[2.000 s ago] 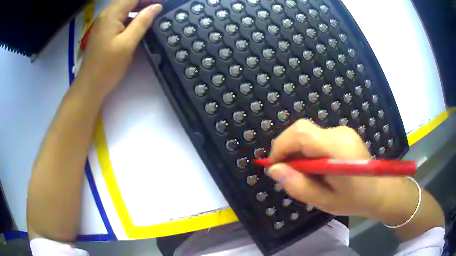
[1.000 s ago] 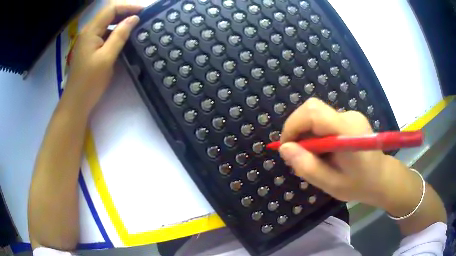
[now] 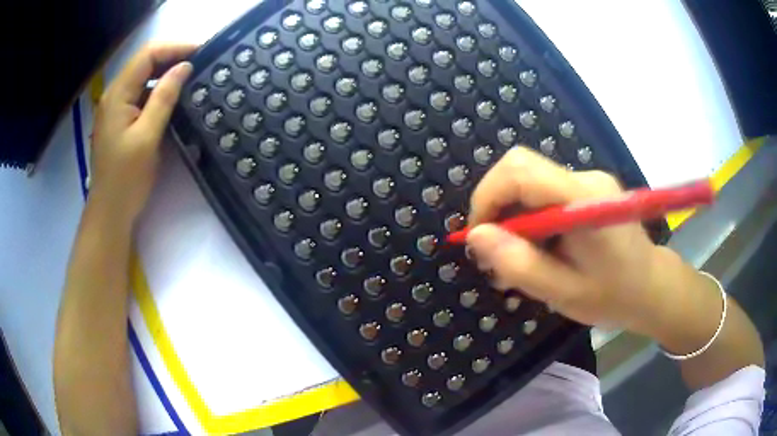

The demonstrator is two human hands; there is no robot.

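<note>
A black component tray (image 3: 271,271) lies tilted across the bench and overhangs its near edge. Rows of small round silver metal parts (image 3: 361,158) sit in its pockets, one per pocket. My left hand (image 3: 136,119) holds the tray's upper left corner, thumb at the rim. My right hand (image 3: 554,230) holds a red marker pen (image 3: 596,211) over the tray, its tip at or just above a part right of the tray's middle. The hand hides some parts beneath it.
Yellow tape (image 3: 281,407) and blue tape (image 3: 153,366) border the white bench top (image 3: 213,281). A dark block with a ridged edge (image 3: 60,68) stands at the upper left, and another dark object (image 3: 741,68) at the upper right. My lap shows below the tray.
The tray and my left hand have shifted left and slightly down. The marker has moved up and to another part, with its rear end tilted higher. The red piece by my left wrist no longer shows.
</note>
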